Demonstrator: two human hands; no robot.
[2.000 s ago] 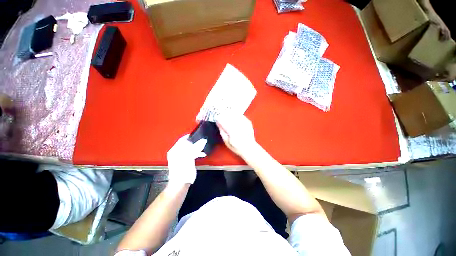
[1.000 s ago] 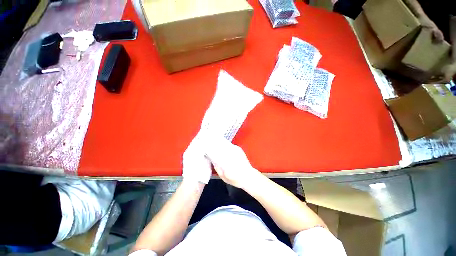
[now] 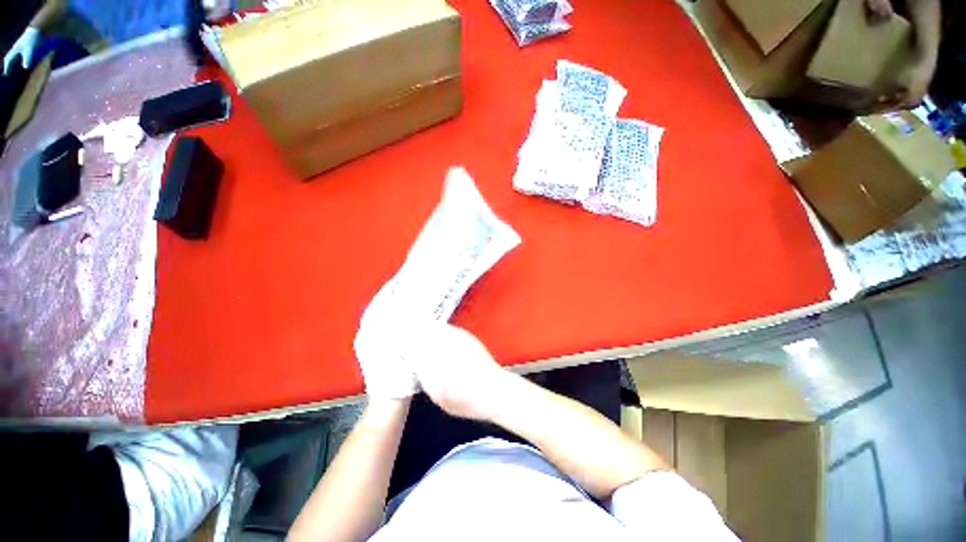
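A whitish bubble bag is held over the red table, its pointed end away from me. A dark dotted look shows along its right side; the black unit itself is hidden. My gloved left hand is closed round the bag's near end from the left. My right hand is closed on the same end from the right, touching the left hand. Several bagged units lie in a small pile beyond, to the right. A black unit stands at the table's left edge.
A closed carton stands at the far left. More bagged units lie at the far edge. Black units lie on the bubble-wrap-covered area. A person's hands hold an open carton at right. An open supply carton stands below.
The black unit, visible in my left hand two seconds ago, is now out of sight at the bag. Both hands have closed round the bag's near end. The camera view has turned.
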